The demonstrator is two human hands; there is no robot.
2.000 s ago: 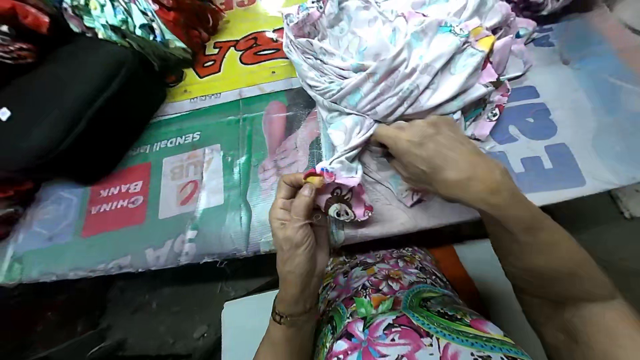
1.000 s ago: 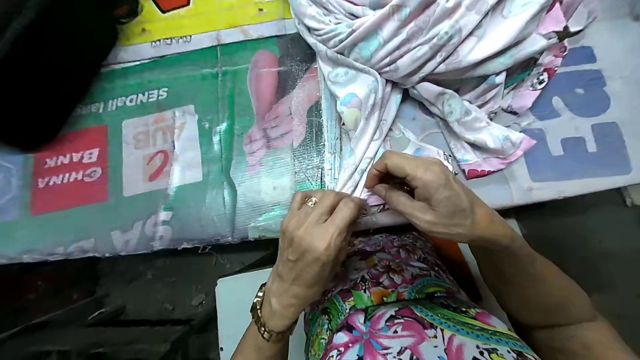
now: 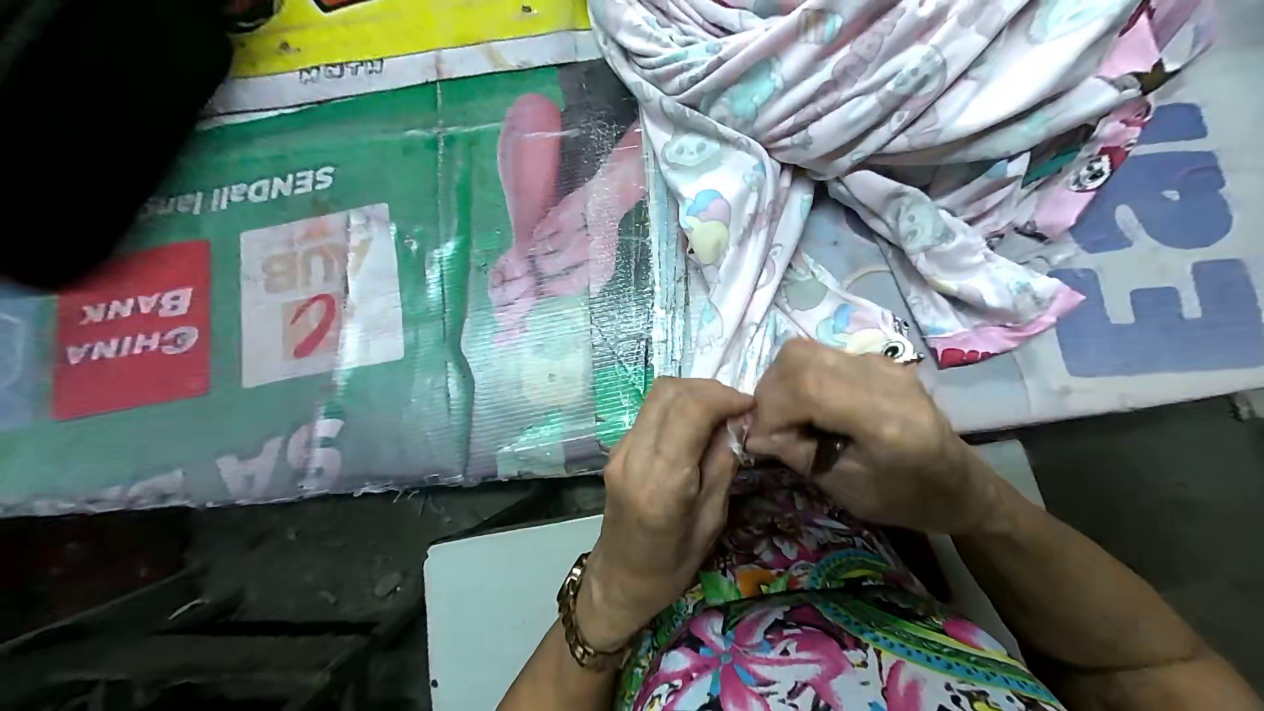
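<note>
A pile of pale pink and white printed fabric lies at the top centre and right, with a narrow end running down to both hands. My left hand is closed on the fabric's lower end, a bracelet at its wrist. Beside it, almost touching, my right hand pinches the same end. A small dark object shows in the right hand's curled fingers; its kind cannot be told. A pink-edged fabric piece spreads out to the right of the hands. The fingertips' contact with the cloth is partly hidden.
Printed tarpaulin sheeting covers the work surface, whose near edge runs just beyond the hands. A black object fills the upper left. A white board is below the edge, by the floral cloth over the lap.
The hands have come together at the fabric's end; two seconds ago they were apart, the left holding a pink printed edge. The view has moved closer to the surface.
</note>
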